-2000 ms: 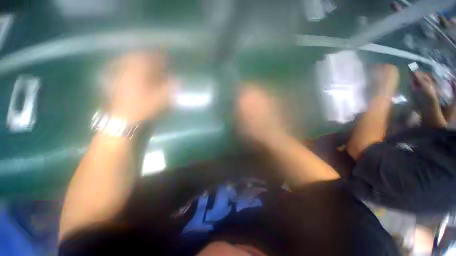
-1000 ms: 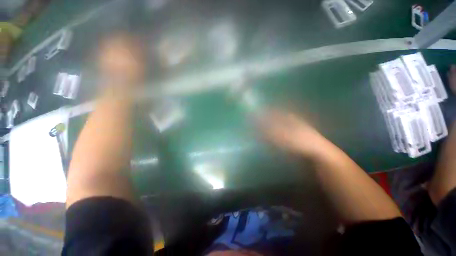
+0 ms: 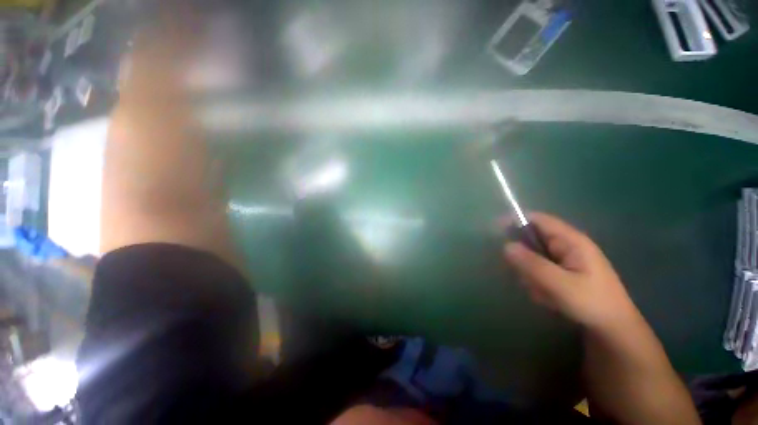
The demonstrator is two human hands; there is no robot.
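Observation:
My right hand [image 3: 565,266] is shut on the dark handle of a small hand tool [image 3: 509,195]. Its thin shiny shaft points up and to the left over the green bench [image 3: 432,274]. My left arm stretches to the far left. My left hand [image 3: 162,41] is a blur near the top edge, and I cannot tell whether it holds anything. Blurred pale housings [image 3: 312,41] lie beyond the rail near it. A white unit with a blue part [image 3: 532,35] lies on the far side.
A pale rail [image 3: 615,108] crosses the bench. White frames [image 3: 688,29] lie at the far right. A housing stack [image 3: 745,282] stands at the right edge. A pale sheet [image 3: 75,191] lies at left, beside my left arm. Small white pieces lie at the far left.
My left arm reaches farther out at the upper left. My right hand now shows clearly with the tool. The view has shifted, so the housing stack sits at the right edge and the blue-marked unit nearer the middle.

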